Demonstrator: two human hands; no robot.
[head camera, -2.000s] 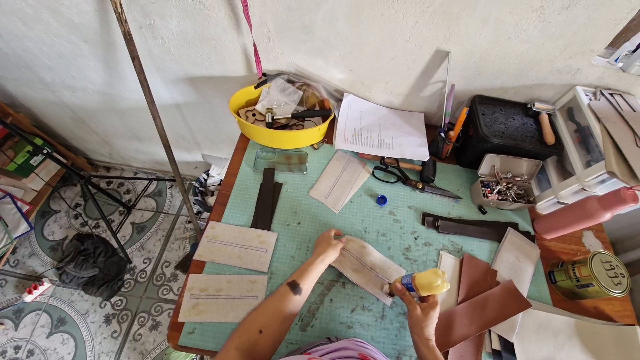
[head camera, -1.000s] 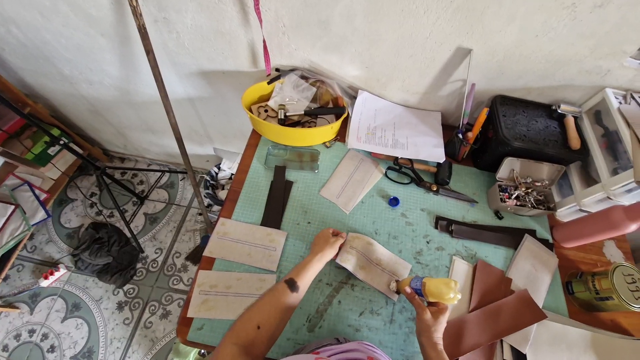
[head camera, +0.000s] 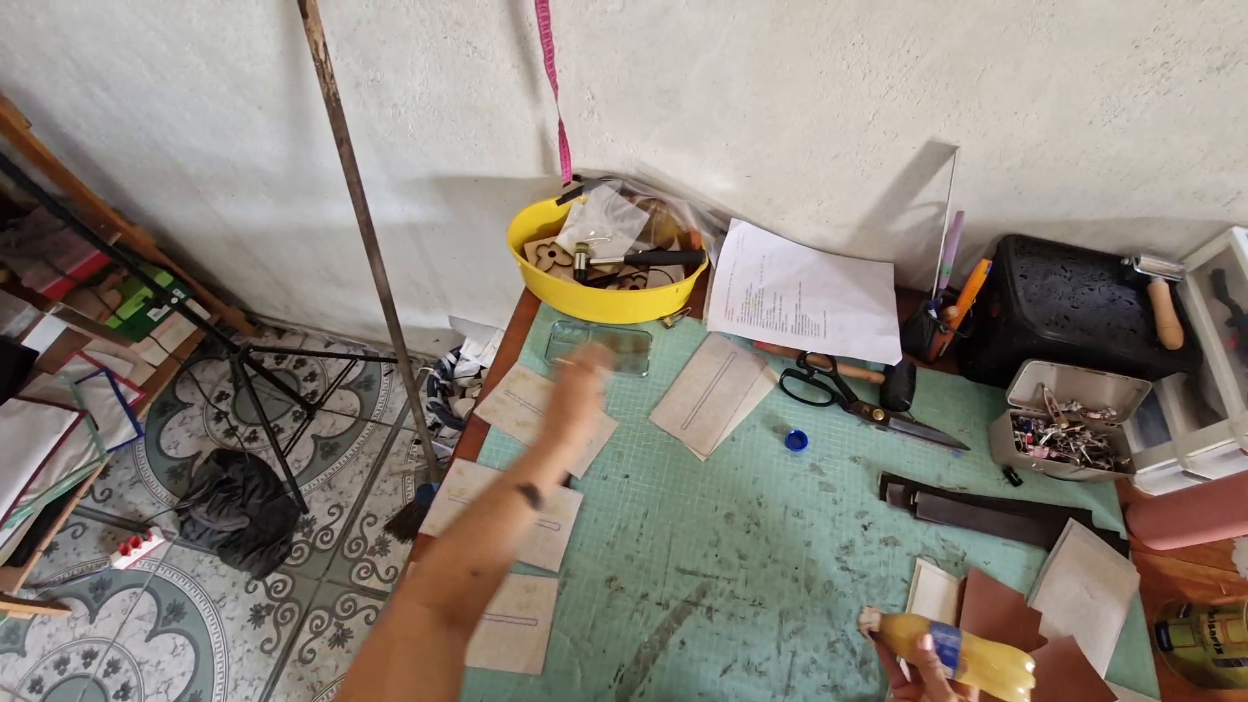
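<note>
My left hand (head camera: 582, 380), blurred by motion, hangs above the upper left of the green cutting mat (head camera: 721, 526), so its fingers cannot be made out. Near it lie a pale leather piece with a drawn slot outline (head camera: 517, 395) and a clear phone case (head camera: 624, 351). Down the mat's left edge are two similar pieces, partly behind my forearm. Another marked pale piece (head camera: 712, 390) rests on a second one at the upper middle. At the bottom right, my right hand (head camera: 931, 678) grips a plastic bottle of yellow liquid (head camera: 965, 653), uncapped and tilted. A blue cap (head camera: 797, 441) lies mid-mat.
Along the back stand a yellow basin (head camera: 609, 302), printed paper (head camera: 804, 292), scissors (head camera: 877, 414), a mallet (head camera: 897, 387) and a black container (head camera: 1072, 302). Right are a box of metal bits (head camera: 1068, 439), dark strips (head camera: 985, 517) and brown leather (head camera: 994, 609). A pole (head camera: 366, 214) leans left.
My left hand has moved from the mat's lower middle to its upper left. The pale piece it held now lies there, over where dark strips were. My right hand and the bottle have moved away from that piece.
</note>
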